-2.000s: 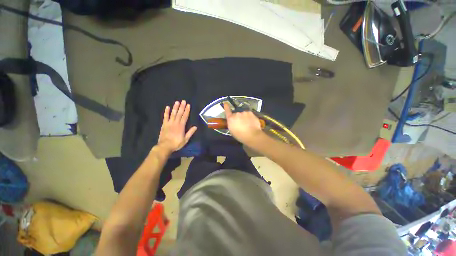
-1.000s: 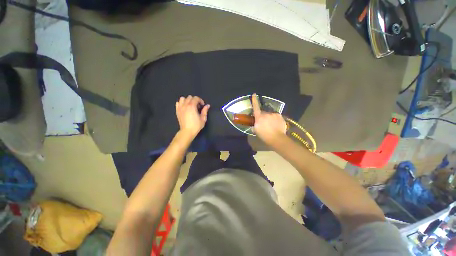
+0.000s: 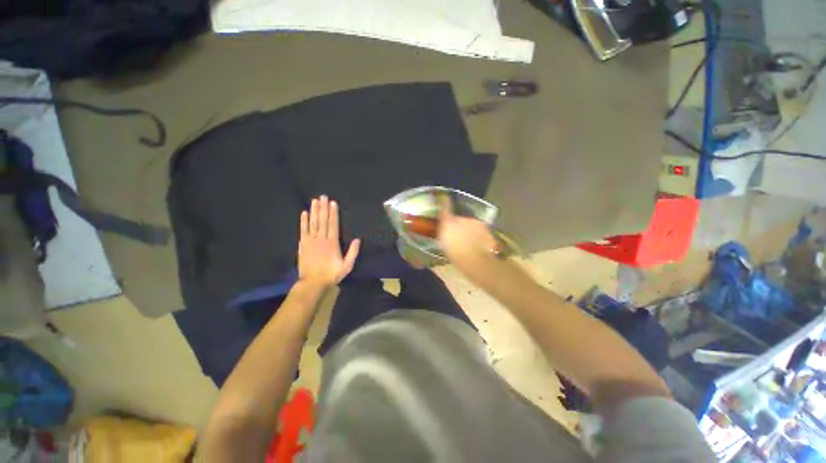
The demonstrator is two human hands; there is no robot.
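Observation:
The dark navy garment [image 3: 362, 136] lies spread on the brownish-olive table cloth, its lower left corner hanging past the near edge. A brighter blue patch [image 3: 258, 294] shows near my left forearm. My left hand [image 3: 323, 249] lies flat on the garment, palm down, fingers together and thumb apart, holding nothing. My right hand [image 3: 464, 237] grips the orange-brown handle of the iron [image 3: 418, 203], which is over the garment's right part, its pointed tip to the left. The right hand and iron are slightly blurred.
White paper patterns [image 3: 380, 23] lie at the far edge, with thread snips [image 3: 512, 89] to their right. A second iron [image 3: 605, 25] is at far right, partly cut off. Dark tape [image 3: 109, 220] lies at left over a white board [image 3: 81, 262]. A red stool [image 3: 668, 233] is below the right edge.
The view has shifted and turned. My left hand, curled a second ago, is now flat with fingers extended. The iron is nearer the garment's near right edge.

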